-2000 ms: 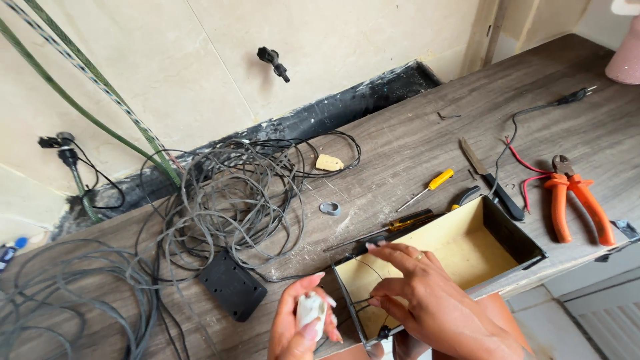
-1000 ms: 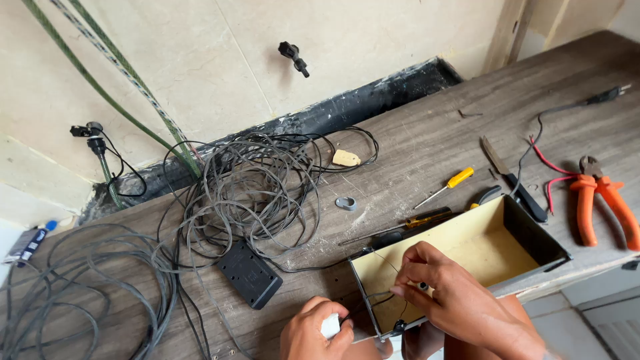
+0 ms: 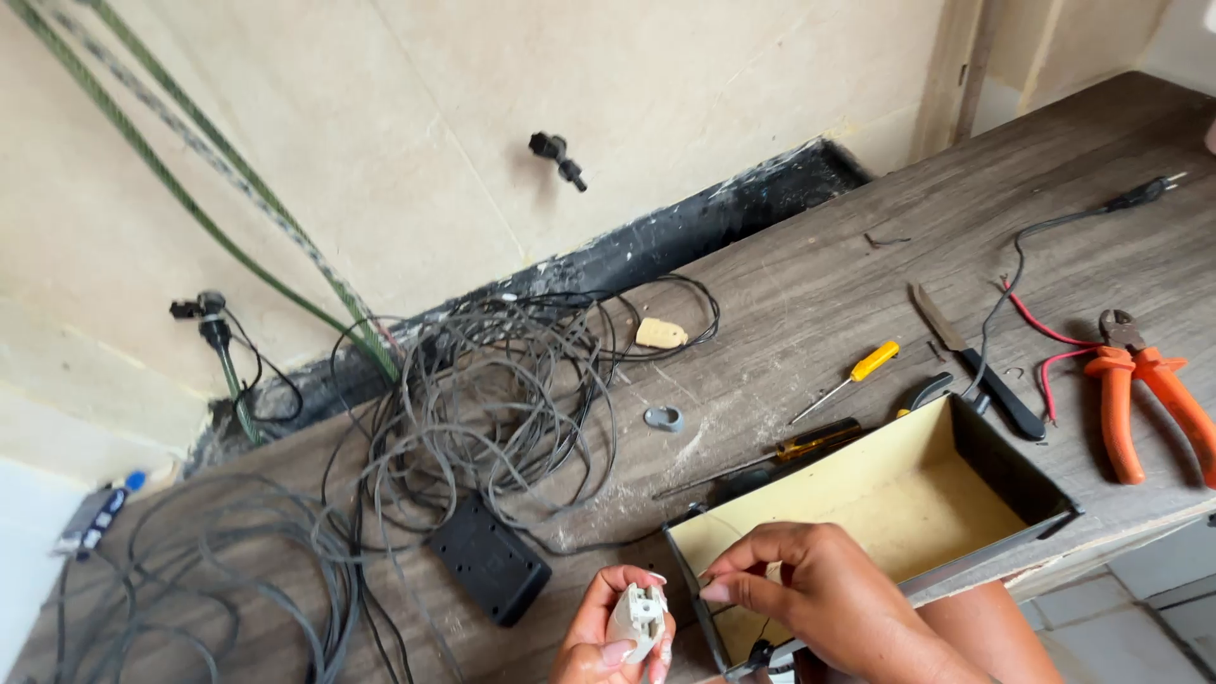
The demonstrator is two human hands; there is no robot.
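Note:
At the bottom centre, my left hand (image 3: 613, 632) holds a small white plastic electrical connector (image 3: 638, 622), its slotted end turned up. My right hand (image 3: 807, 579) is just to its right, over the near left end of a box with a cream interior (image 3: 855, 484). Its thumb and forefinger pinch something thin, apparently a wire end, too small to tell clearly. A thin dark wire hangs below these fingers by a black fitting (image 3: 760, 654) at the box's near edge. A black rectangular box with holes (image 3: 489, 559) lies left of my hands.
Tangled grey cable (image 3: 503, 380) covers the counter's left part. Around the box lie a yellow-handled screwdriver (image 3: 874, 361), a longer screwdriver (image 3: 817, 439), a black-handled knife (image 3: 1002, 394) and orange-handled cutting pliers (image 3: 1121, 408). A cream connector (image 3: 660, 332) and grey ring (image 3: 663, 418) lie behind.
The white connector, mostly covered by my left fingers one second ago, now shows its slotted end. My right hand's pinching fingers have come closer to it.

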